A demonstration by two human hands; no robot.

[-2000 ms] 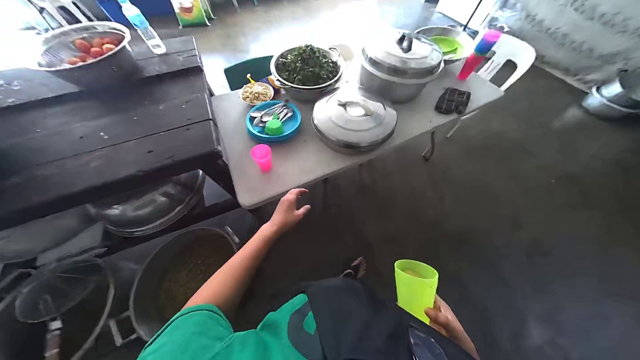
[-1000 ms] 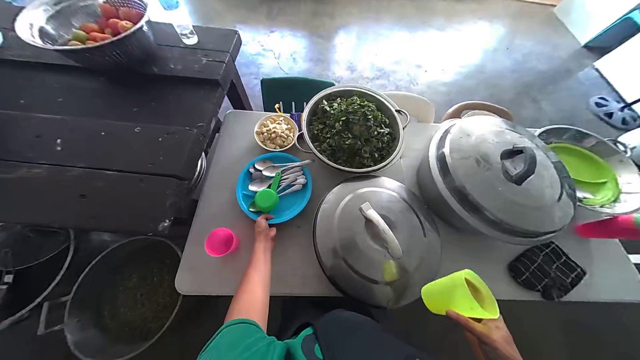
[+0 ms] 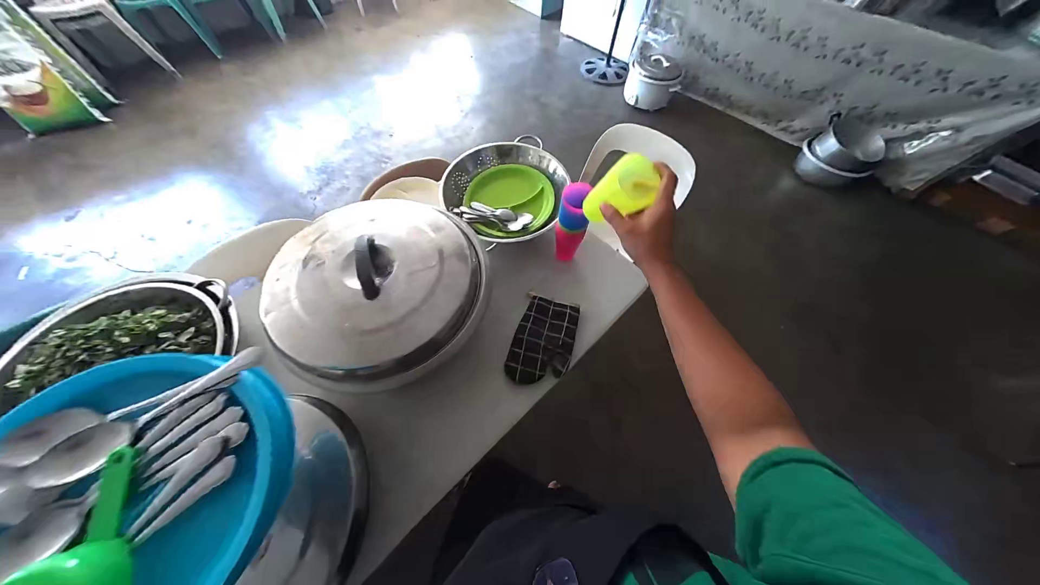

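My right hand [image 3: 650,223] grips a yellow-green plastic cup [image 3: 621,188], tilted just beside a stack of pink and blue cups [image 3: 572,219] at the table's far end. Near the view, at lower left, a blue plate [image 3: 268,455] is raised above the table, bearing several metal spoons [image 3: 191,479] and a green plastic scoop [image 3: 89,561]. The left hand is out of the frame. Left of the cup stack, a steel colander [image 3: 467,166] holds green plates [image 3: 508,191] and metal spoons.
A large lidded pot [image 3: 374,292] stands mid-table, with a black checked oven mitt [image 3: 543,337] to its right. A pot of leafy greens [image 3: 122,341] is at left, a steel lid [image 3: 317,496] below. A white chair [image 3: 678,154] adjoins the table's far end.
The blue plate with spoons has been lifted off the table. My right hand has carried the yellow-green cup over to the cup stack. The view has swung right.
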